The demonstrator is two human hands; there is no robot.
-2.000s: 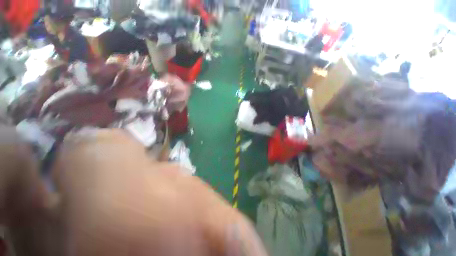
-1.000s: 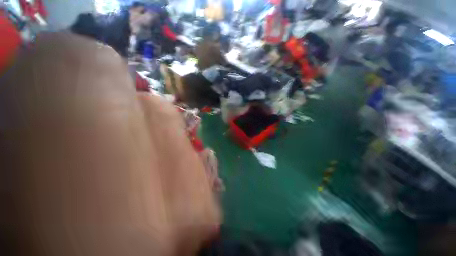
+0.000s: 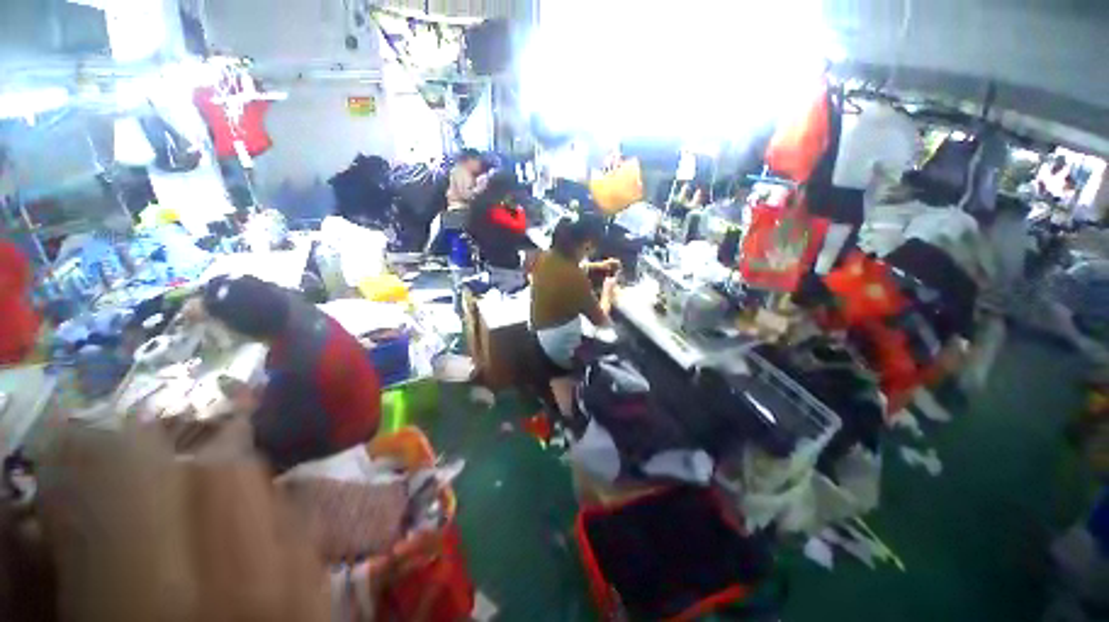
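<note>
A large blurred hand, apparently my left hand (image 3: 170,529), fills the lower left corner very close to the camera. It is cut off by the edge, and whether it holds anything cannot be seen. My right hand is not in view. Nearest in front, a red crate (image 3: 592,561) with dark cloth (image 3: 663,547) in it stands on the green floor. To its left, an orange-red basket (image 3: 452,561) is heaped with patterned and white fabric (image 3: 347,516).
A person in a dark and red top (image 3: 319,383) sits at the left table. Another in a brown top (image 3: 562,292) works at a long table (image 3: 693,346), with others behind. Garments heap at its right end. Green floor (image 3: 517,516) shows between the baskets.
The view has swung left and risen from the aisle to the work tables. The blurred hand now covers less of the picture, lower at the left.
</note>
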